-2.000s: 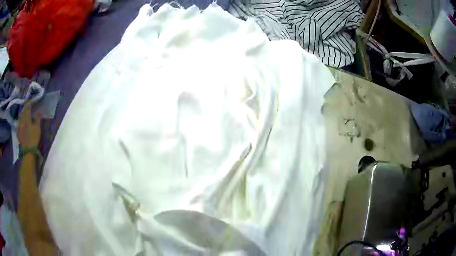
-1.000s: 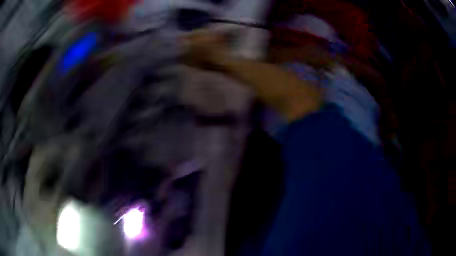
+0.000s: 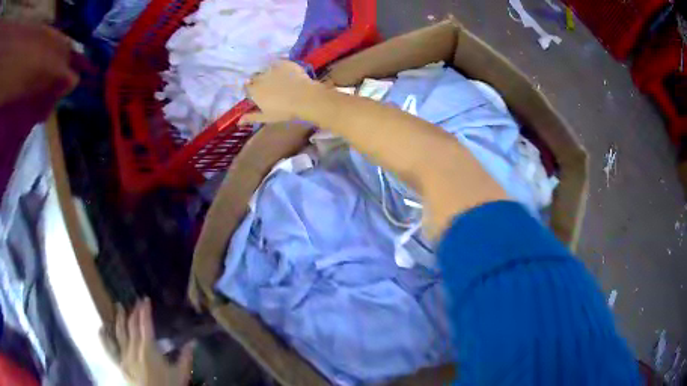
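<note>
A red lattice basket (image 3: 124,113) at the top left holds a pile of frilly white cut pieces (image 3: 226,45) with purple cloth beside them. My right hand (image 3: 285,92), at the end of a blue sleeve, is closed over the basket's near rim; its fingertips are partly hidden. My right forearm crosses above an open brown carton (image 3: 566,162) filled with light blue cut pieces (image 3: 331,256) and some white ties. My left hand (image 3: 149,353) is at the bottom left by the table edge, fingers spread, cut off by the frame; nothing shows in it.
A curved table edge (image 3: 71,219) runs down the left, with white and grey cloth beyond it. A person's dark red sleeve (image 3: 22,121) is at the upper left. Red crates (image 3: 618,22) stand at the top right on the grey floor (image 3: 640,249), with white scraps around.
The view has turned from the white garment and sewing machine to the carton and basket. My right hand now rests on the basket rim. My left hand has come into view at the bottom left.
</note>
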